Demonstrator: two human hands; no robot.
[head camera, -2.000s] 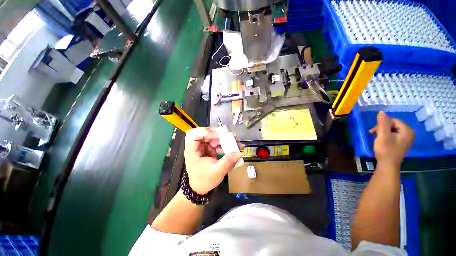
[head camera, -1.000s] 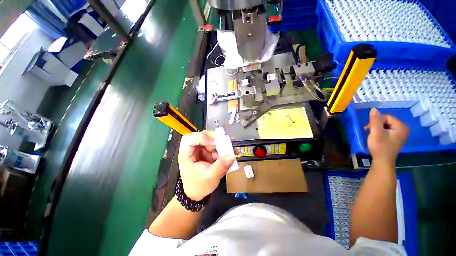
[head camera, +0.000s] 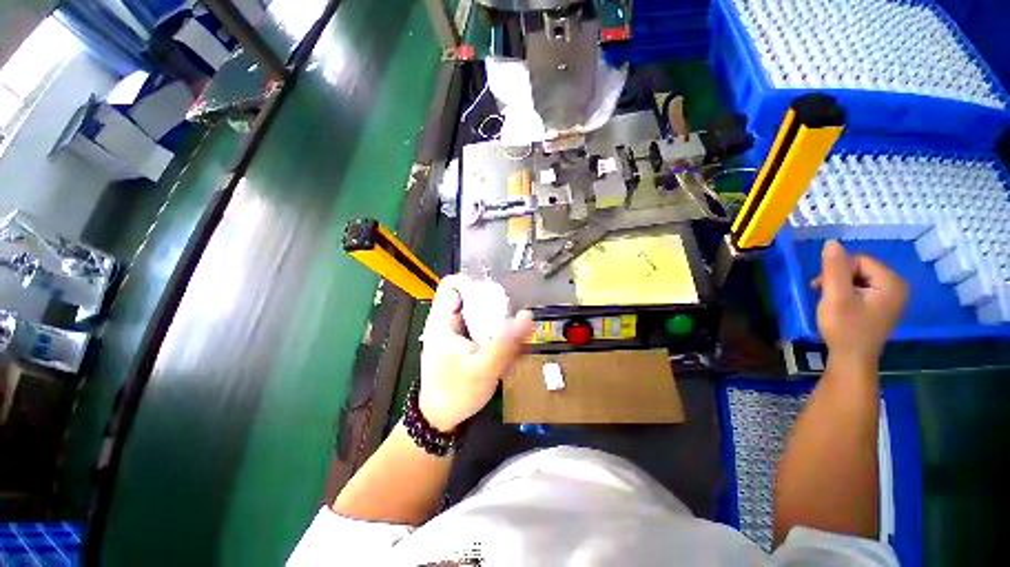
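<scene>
My left hand (head camera: 463, 360) holds a white plastic housing (head camera: 484, 309) between thumb and fingers, in front of the machine bed's near left corner. The housing is blurred. My right hand (head camera: 858, 305) is raised over the blue tray at right, its fingers curled in; I cannot see anything in it. A small white housing (head camera: 554, 377) lies on the brown cardboard sheet (head camera: 620, 390). The metal fixture (head camera: 576, 199) sits on the bed under the horn (head camera: 560, 78), with small white parts in it.
Yellow-black posts (head camera: 390, 258) (head camera: 784, 177) flank the bed. A yellow pad (head camera: 631, 271) lies on it. The front panel has a red button (head camera: 577, 331) and a green button (head camera: 679, 325). Blue trays (head camera: 808, 282) of white housings stand at right; a lower tray (head camera: 759, 449) is below. A green conveyor (head camera: 255, 288) runs at left.
The housing in my left hand has turned from a long, upright-slanting view to a wider, blurred one, and my left fingers have shifted around it. My right hand has stayed nearly still.
</scene>
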